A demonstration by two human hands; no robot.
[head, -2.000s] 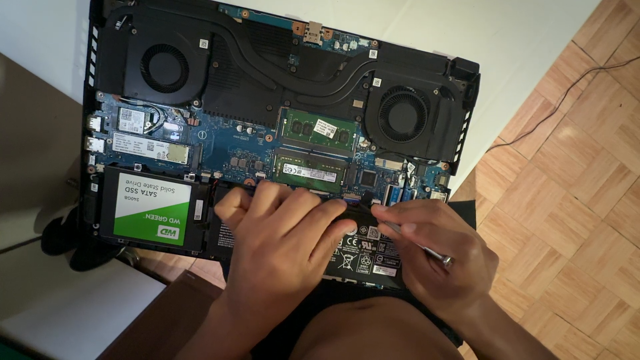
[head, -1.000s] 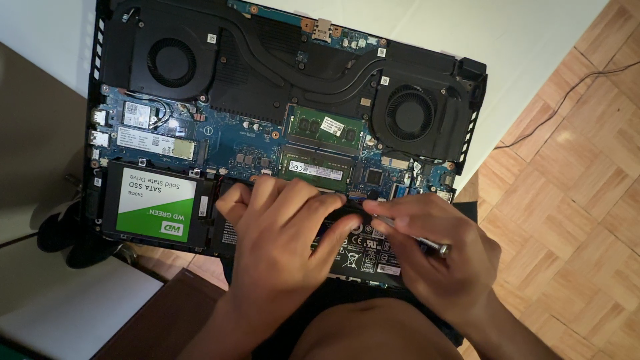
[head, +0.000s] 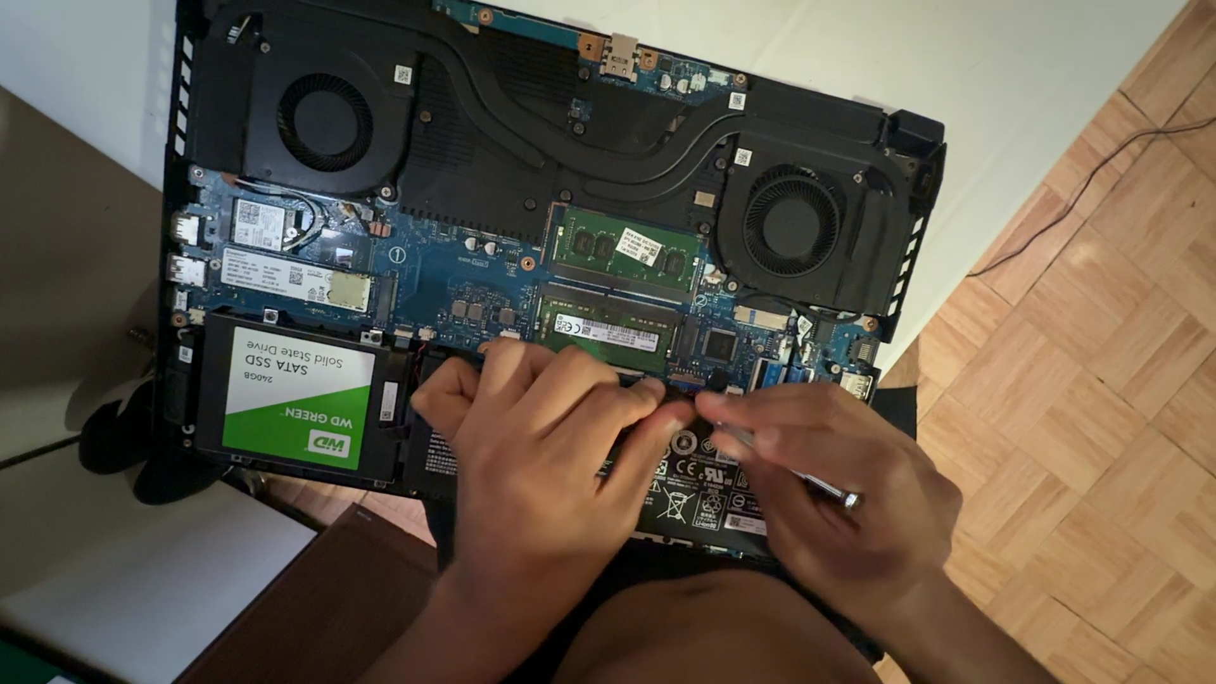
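An opened laptop (head: pixel 446 275) lies with its inner parts bare. My left hand (head: pixel 541 456) rests over the upper edge of the battery (head: pixel 679 494), thumb and index finger close together below the lower memory module (head: pixel 608 328); whether they pinch anything is hidden. My right hand (head: pixel 836 475) holds a thin metal screwdriver (head: pixel 807 480) slanting across the palm, while its thumb and index fingertips meet near a small connector at the battery's top edge, close to my left fingertips. The upper memory module (head: pixel 594 247) and a 2.5-inch WD Green SATA SSD (head: pixel 294 394) sit in the laptop.
Two cooling fans (head: pixel 325 123) (head: pixel 793 223) flank the heat pipes at the laptop's top. A white table (head: pixel 997 57) carries the laptop. Black shoes (head: pixel 119 442) are at the left, a brown wooden surface (head: pixel 323 598) below, and a thin cable (head: pixel 1073 199) on the parquet floor at right.
My right hand's fingertips have moved slightly closer to my left fingertips at the battery's top edge. The screwdriver stays in my right hand.
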